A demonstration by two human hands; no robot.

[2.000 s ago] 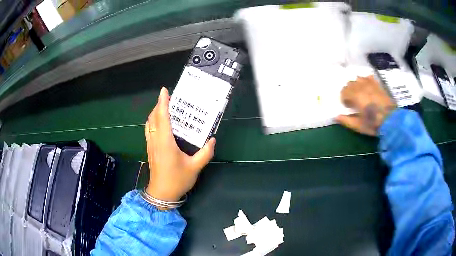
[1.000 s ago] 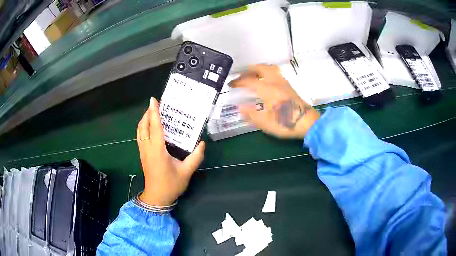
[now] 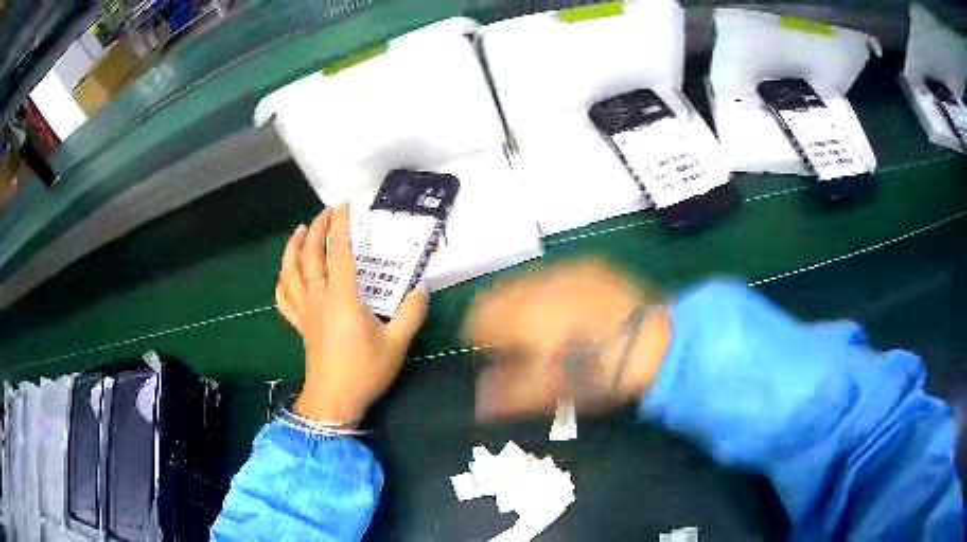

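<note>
My left hand [image 3: 345, 307] holds a black smartphone [image 3: 405, 238] by its lower end. Printed white film with text and barcodes covers most of the phone, and its camera end shows at the top. The phone is over the near part of an open white retail box [image 3: 392, 106], whose lid is raised. My right hand [image 3: 562, 339] is blurred, right of the phone and just above a pile of small white pieces [image 3: 520, 489]. Whether it holds anything cannot be told.
More open white boxes [image 3: 583, 64] stand in a row to the right, with labelled phones [image 3: 668, 159] lying on them. Black and grey phone trays [image 3: 111, 450] stand at the lower left. Another small white piece [image 3: 679, 535] lies at the bottom edge.
My left hand has lowered the phone onto or over the leftmost box. My right hand has moved from that box down towards the white pieces. The boxes have shifted left in view.
</note>
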